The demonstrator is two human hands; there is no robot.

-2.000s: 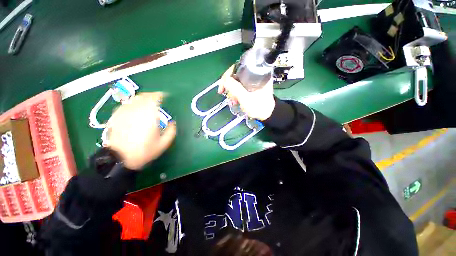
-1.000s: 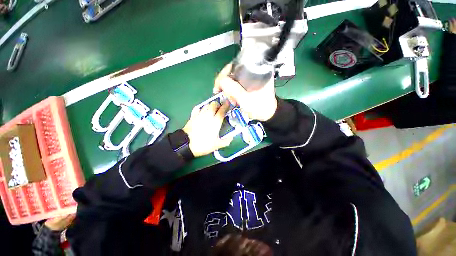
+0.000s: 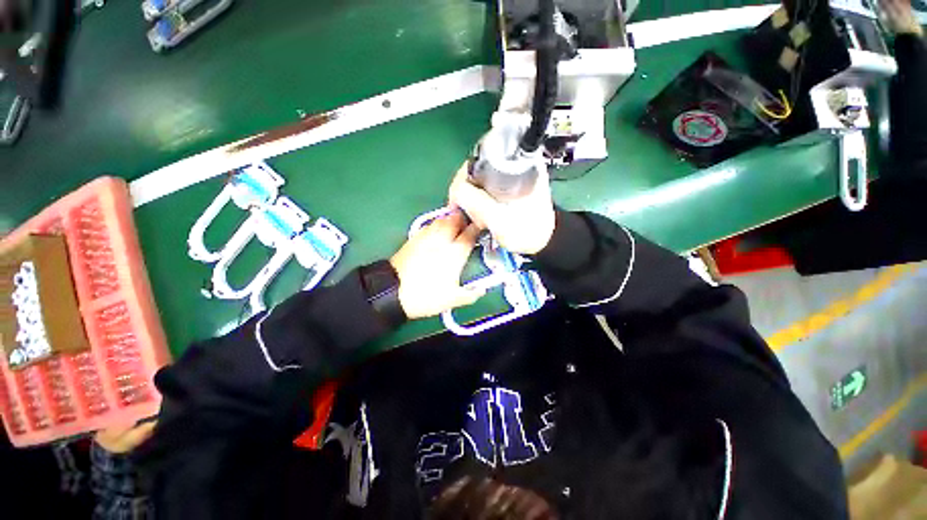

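Note:
My right hand (image 3: pixel 508 215) is closed around the grey-silver electric screwdriver (image 3: pixel 507 157), held upright over loop-shaped units; its bit is hidden. My left hand (image 3: pixel 437 266) lies beside it, fingers on the units under the driver; whether it grips one is hidden. A loop-shaped unit (image 3: pixel 486 321) with a blue end shows just below my hands, nearest the bench edge, and others are partly covered. Three more loop-shaped units (image 3: pixel 274 232) with blue ends lie in a slanted row to the left.
A salmon-red tray (image 3: pixel 115 295) with a brown box (image 3: pixel 63 295) of small white parts is at left. A screw feeder (image 3: pixel 602 73) stands behind the driver. A black fan (image 3: pixel 697 127) and second feeder (image 3: pixel 843 107) are at right. Another person's hand (image 3: pixel 124 437) is under the tray.
My left hand has gone from the left row to the units under the driver. The left row now shows uncovered. My right hand still holds the driver, now more upright than a second ago.

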